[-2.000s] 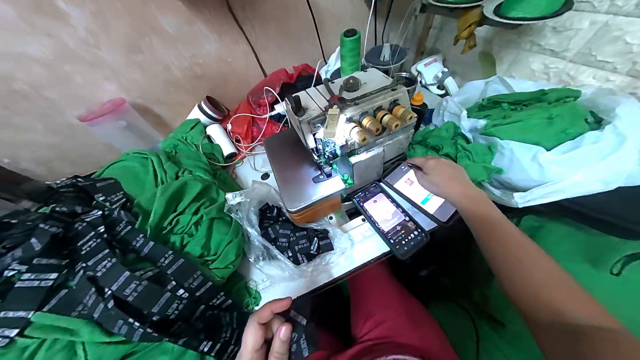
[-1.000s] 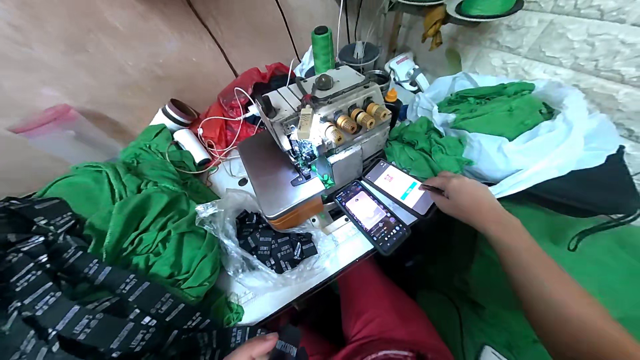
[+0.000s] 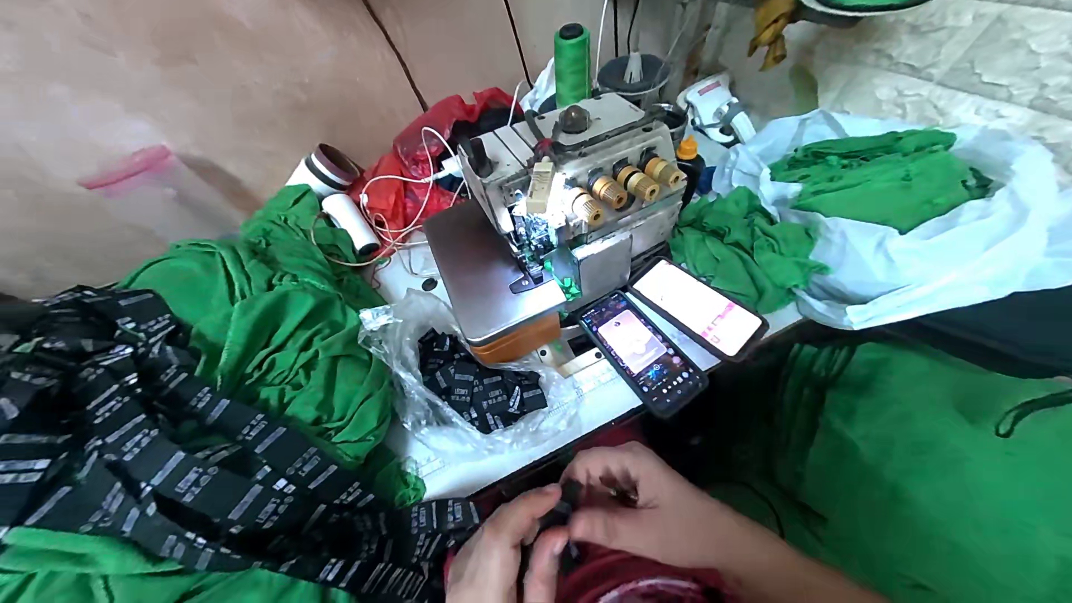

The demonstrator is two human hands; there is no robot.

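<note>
My left hand (image 3: 507, 553) and my right hand (image 3: 641, 502) meet at the bottom centre, over my red clothing. Both pinch the end of a long black woven label ribbon (image 3: 285, 494) that bears writing and lies in a heap at the left. Something small and metallic shows under my right fingers, too hidden to name. Beyond my hands, a clear plastic bag (image 3: 402, 352) holds cut black labels (image 3: 481, 389). An overlock sewing machine (image 3: 578, 193) stands behind it with its lamp lit. Two smartphones, one dark-edged (image 3: 682, 389) and one with a bright screen (image 3: 699, 306), lie at its right front.
Green fabric (image 3: 276, 310) is piled at the left, under and behind the ribbon. A white plastic bag (image 3: 913, 276) with green cloth lies at the right, above more green fabric (image 3: 946, 469). A green thread cone (image 3: 572, 67) and a red bag (image 3: 402, 184) are behind.
My right hand has left the bright-screened smartphone and come down beside my left hand at the ribbon's end. The bright phone's screen shows a different picture.
</note>
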